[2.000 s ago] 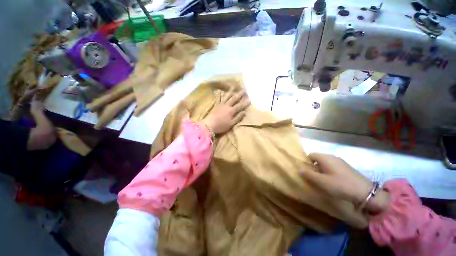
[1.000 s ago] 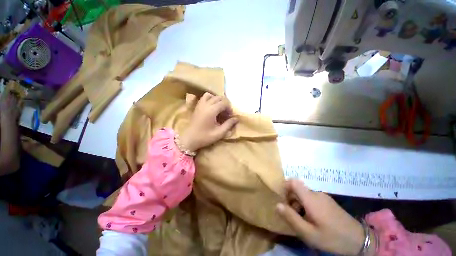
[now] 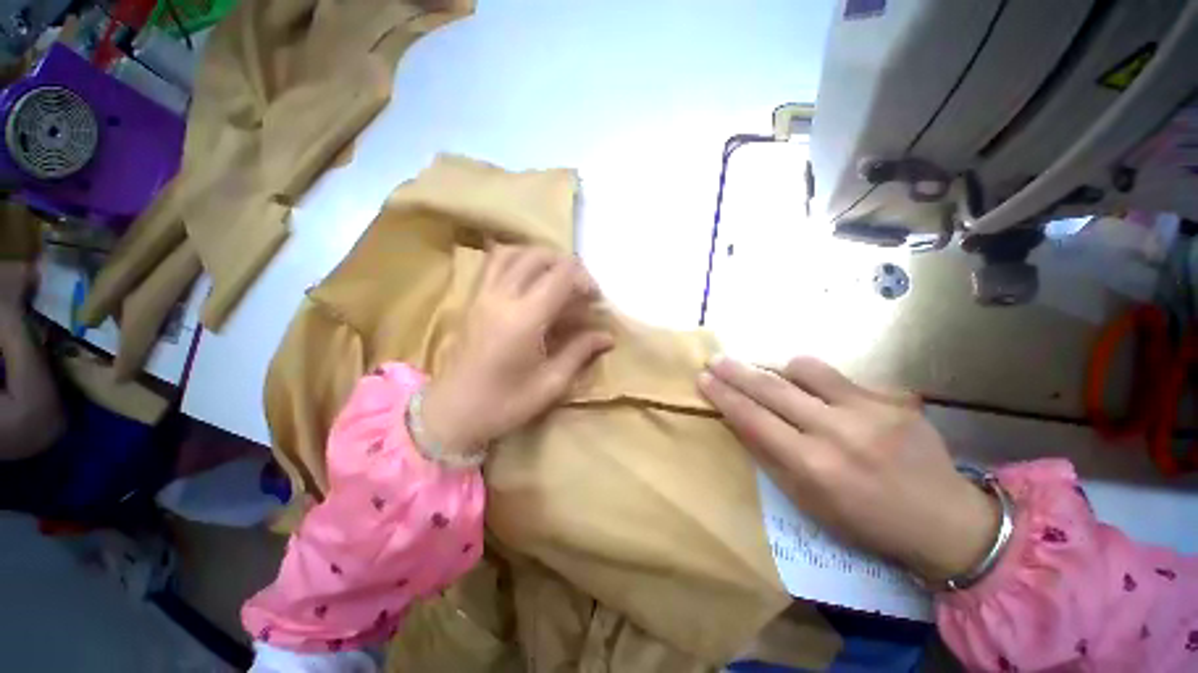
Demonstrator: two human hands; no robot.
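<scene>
A part-sewn tan garment [image 3: 631, 493] lies on the white table left of the sewing machine and hangs over the front edge. My left hand [image 3: 519, 348] rests on its upper part, fingers curled, with cloth at the fingertips. My right hand [image 3: 841, 454] lies with its fingertips on the right end of a folded strip of the cloth, beside a seam. Whether its fingers pinch the cloth or only press it is hard to tell. The cloth is left of the needle area, not under the foot.
The white machine head [image 3: 972, 118] stands at the upper right, its lamp glaring on the machine bed [image 3: 972, 348]. Orange-handled scissors [image 3: 1140, 381] lie at the right. More tan pieces [image 3: 263, 132] lie at upper left, near a purple machine [image 3: 99, 138]. Another person's arm [image 3: 24, 355] shows at the left edge.
My right hand has moved up from the garment's lower right edge to the end of the folded strip. My left hand stays on the cloth. The view has shifted closer to the machine.
</scene>
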